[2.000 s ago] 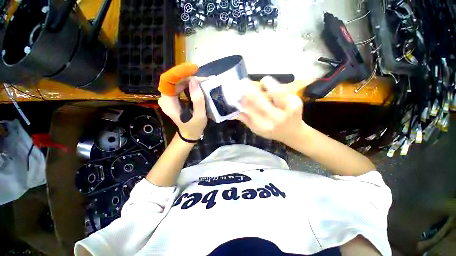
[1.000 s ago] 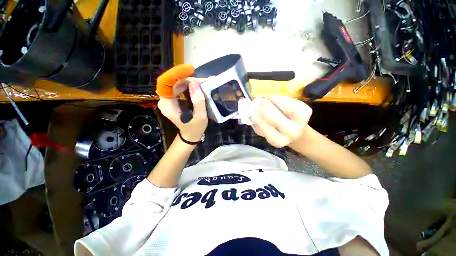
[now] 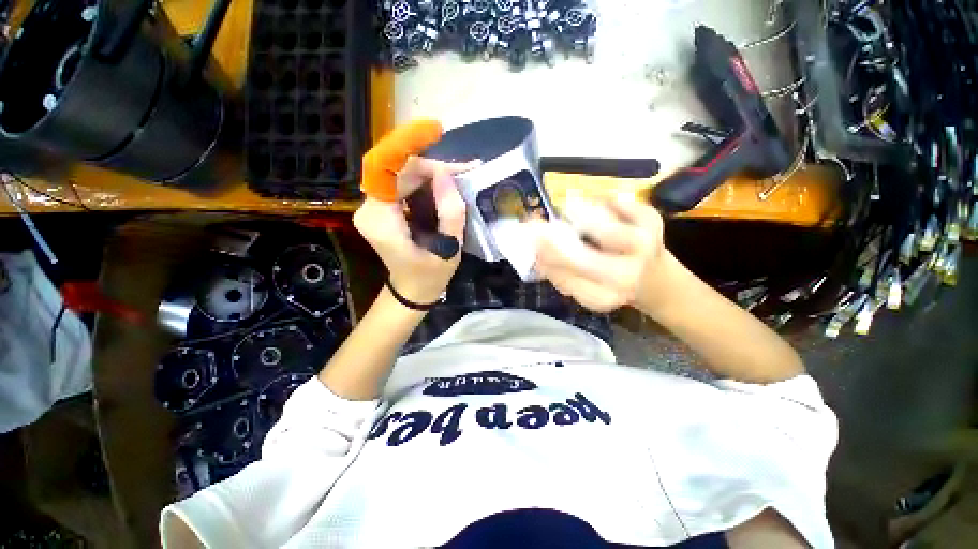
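Observation:
A camera housing [image 3: 495, 150], with a black round body, a silver-white face and a dark window, is held above my lap at the bench's front edge. My left hand [image 3: 413, 220] grips its left side, with orange finger cots on some fingers. One black antenna points right from the housing and another black stick end shows by my left palm. My right hand [image 3: 603, 252], slightly blurred, holds a small white cloth [image 3: 519, 249] against the lower part of the housing's face. The fingers hide part of the cloth.
A pistol-grip tool [image 3: 729, 123] lies at the right, beside hanging cable pigtails [image 3: 912, 214]. A heap of small fittings [image 3: 488, 30] is behind the work spot. A black parts tray [image 3: 304, 97] and stacked housings [image 3: 134, 118] are at the left. A cardboard box [image 3: 134, 354] of housings is below.
The housing and my left hand have shifted slightly right, and the housing has tilted. My right hand with the cloth has moved over the lower face and is blurred again.

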